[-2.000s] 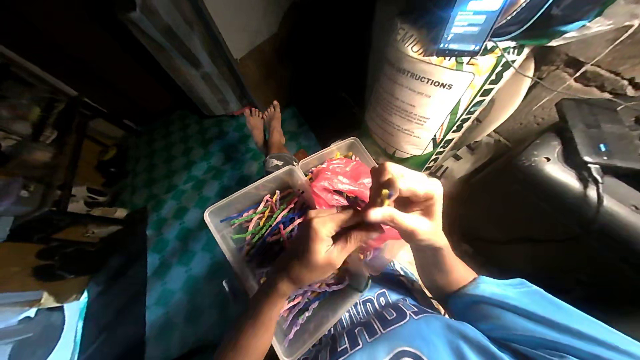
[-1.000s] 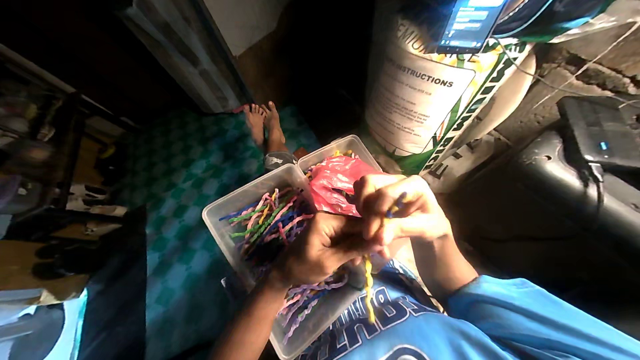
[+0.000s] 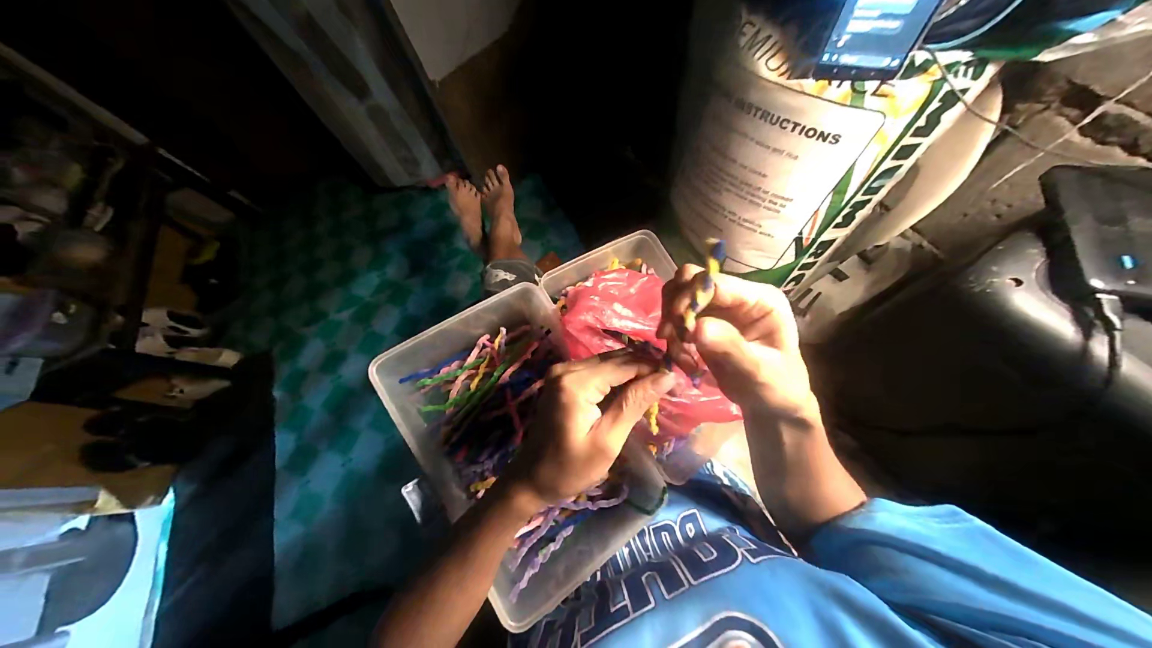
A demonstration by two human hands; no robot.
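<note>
My right hand (image 3: 751, 337) grips a yellow and blue twisted cord (image 3: 706, 283), whose end stands up above the fingers. My left hand (image 3: 585, 418) is beside it, thumb and forefinger pinched together on a small dark piece, too small to tell what. Under both hands lies a red plastic bag (image 3: 612, 310), partly in the farther clear plastic container (image 3: 643, 247). The nearer clear plastic container (image 3: 396, 382) holds many twisted cords (image 3: 477, 373) in pink, green, blue, purple and yellow. Part of its contents is hidden by my left hand and forearm.
A large printed rice sack (image 3: 765, 171) stands beyond my right hand, with a lit phone (image 3: 877, 31) above it. A black case with a cable (image 3: 1102, 234) is at the right. Bare feet (image 3: 481, 202) rest on a green checkered floor covering (image 3: 333, 297). Shelves with items stand at the left.
My right hand has moved away from my left and a gap shows between them. The yellow cord that hung below the hands one second ago now points up from my right hand.
</note>
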